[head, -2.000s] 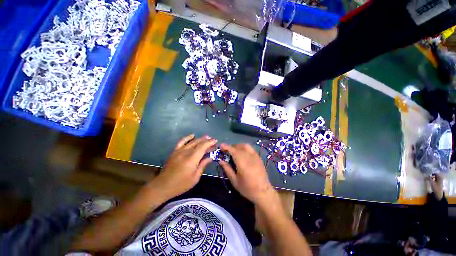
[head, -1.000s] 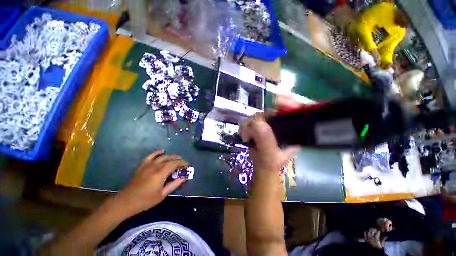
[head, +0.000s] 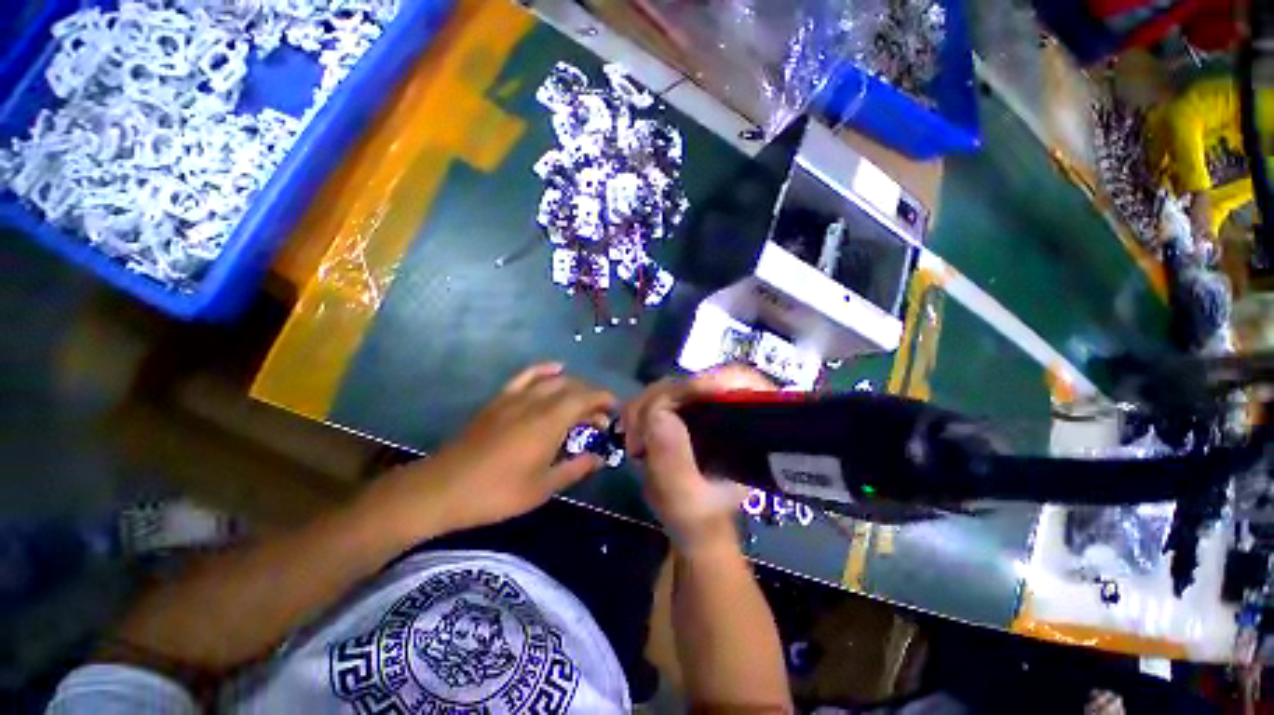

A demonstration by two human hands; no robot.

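My left hand (head: 520, 444) is at the bench's near edge, its fingers on a small white assembly (head: 592, 444) with a dark centre. My right hand (head: 685, 450) is wrapped around the front end of the black electric screwdriver (head: 838, 454), which lies roughly level and points left; a small green light shows on it. The tool's nose is close to the assembly. The bit and any screw are hidden by my fingers.
A blue tray (head: 228, 266) of white housings stands at left. A pile of white assemblies (head: 608, 189) with wires lies mid-bench. A silver screw box (head: 838, 300) stands beyond my right hand. Wired rings (head: 777, 506) show partly under the tool. A blue bin (head: 894, 112) is behind.
My right hand first left the assembly and took hold of the hanging screwdriver. It has since brought the tool down beside my left hand. The camera view has also shifted.
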